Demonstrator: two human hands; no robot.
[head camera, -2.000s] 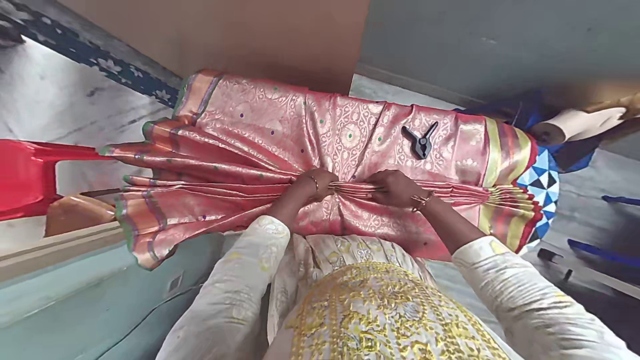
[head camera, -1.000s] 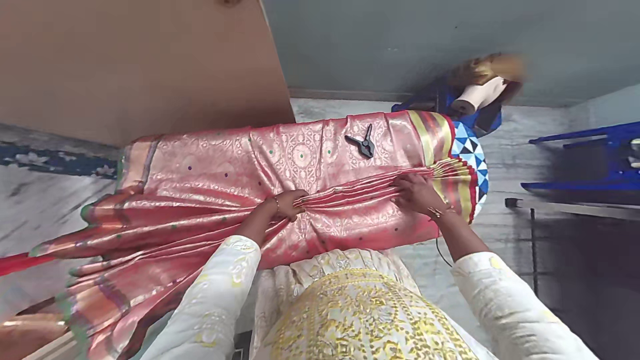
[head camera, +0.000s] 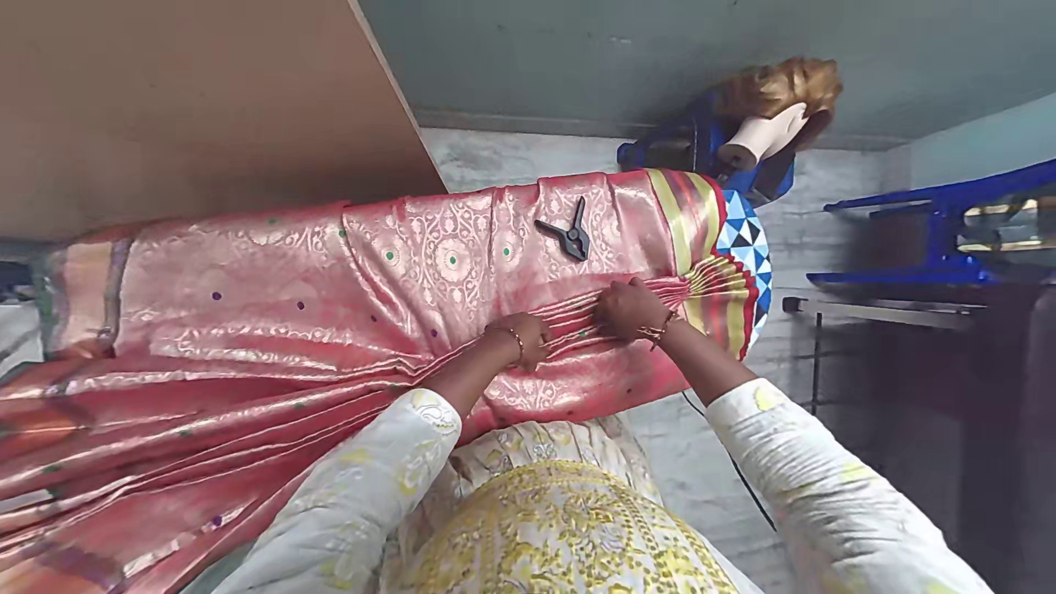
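Observation:
A pink and gold brocade sari (head camera: 445, 256) lies along a padded board, its near part gathered into narrow lengthwise pleats. My left hand (head camera: 521, 340) is closed around the pleats near their middle. Just to its right, my right hand (head camera: 634, 309) grips the same pleats; its fingertips are partly hidden. Past my right hand the pleats fan out at the striped yellow and red border (head camera: 719, 305). A black spring clamp (head camera: 569, 231) rests on the flat fabric above my hands, touching neither. At the right end shows a blue, white and black patterned cover (head camera: 747, 239).
A mannequin head with a brown wig (head camera: 771, 124) is on a blue chair (head camera: 701, 136) beyond the right end. Another blue chair (head camera: 940, 223) stands at the right. A brown panel (head camera: 206, 99) borders the far left side. A dark cable (head camera: 742, 478) hangs at lower right.
The view has shifted toward the board's right end. My right hand was near the border one second ago and is now farther from it, closer to my left hand. The clamp still rests on the fabric.

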